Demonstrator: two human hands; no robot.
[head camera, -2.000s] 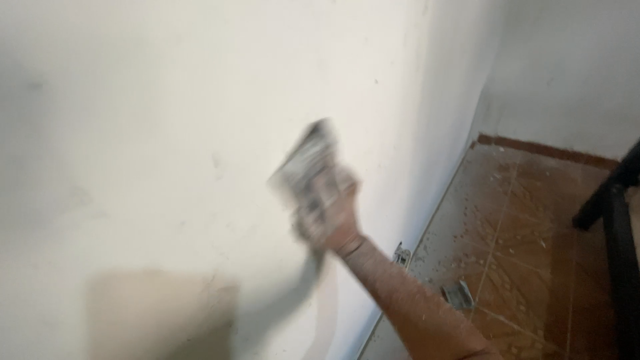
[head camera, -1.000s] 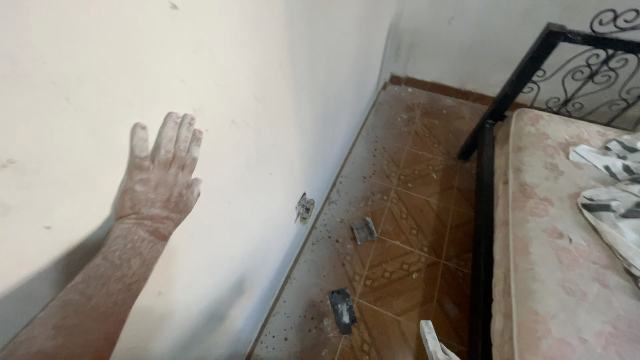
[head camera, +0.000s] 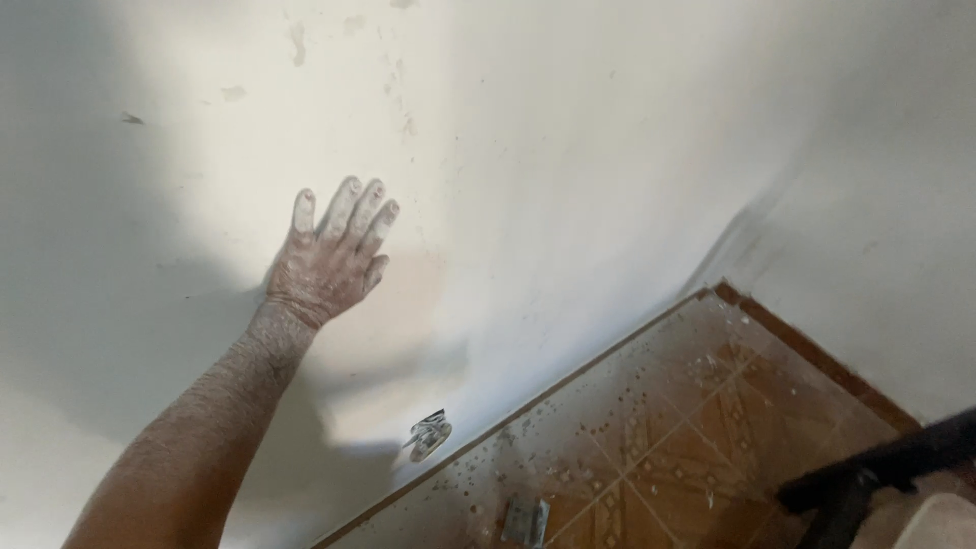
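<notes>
My left hand (head camera: 328, 267), dusted with pale powder, lies with its palm toward the off-white wall (head camera: 549, 168) and its fingers apart. It holds nothing. The wall around it bears small stains, patches and a dark nick (head camera: 133, 119) to the upper left. Below and to the right of the hand, an uncovered electrical fitting (head camera: 428, 436) sits low in the wall. My right hand is out of view.
Patterned brown floor tiles (head camera: 671, 457), dusty and speckled, meet the wall at lower right. A small grey piece (head camera: 524, 521) lies there. The black metal bed frame (head camera: 877, 461) and part of a mattress (head camera: 942, 526) fill the lower right corner.
Two seconds ago my right hand held a blurred flat tool against the wall; it is out of view now. My left hand came into view by one second ago. The view has shifted.
</notes>
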